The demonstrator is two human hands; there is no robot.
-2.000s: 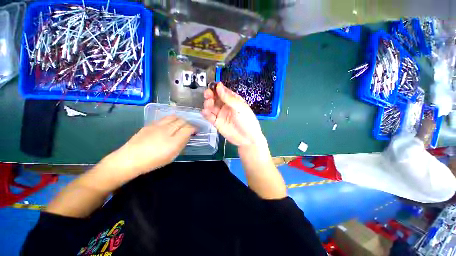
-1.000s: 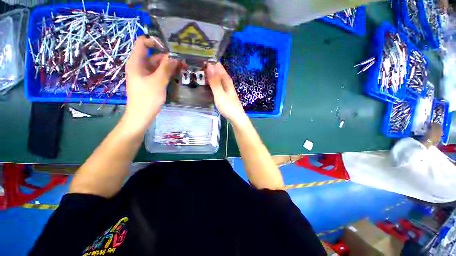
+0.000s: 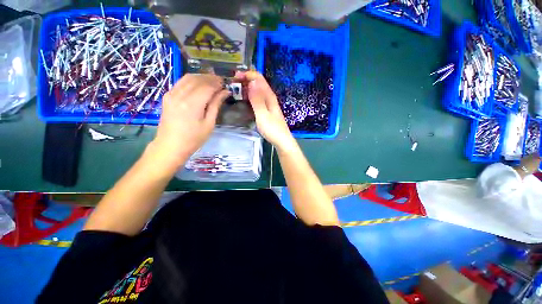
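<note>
My left hand (image 3: 189, 113) is at the left side of the press fixture (image 3: 236, 91), its fingers bent together and covering the fixture's left part. My right hand (image 3: 265, 108) is at the fixture's right side, thumb and fingertips close together. Whatever either hand may hold is too small or hidden to tell. The press guard (image 3: 210, 40) with a yellow warning triangle is just above the fingertips. The clear parts box (image 3: 252, 155), nearest my body, holds a row of silver and red-brown pins (image 3: 217, 163).
The blue pin bin (image 3: 107, 116) is left of the press, the blue ring bin (image 3: 340, 83) right. A dark phone-like rectangle (image 3: 62, 153) lies below the pin bin. More blue bins (image 3: 453, 95) and another person's white sleeve (image 3: 505, 187) are far right.
Both hands first came up from around the clear box to the fixture. Since then my left hand has moved right and down from the pin bin's edge, onto the fixture's left part.
</note>
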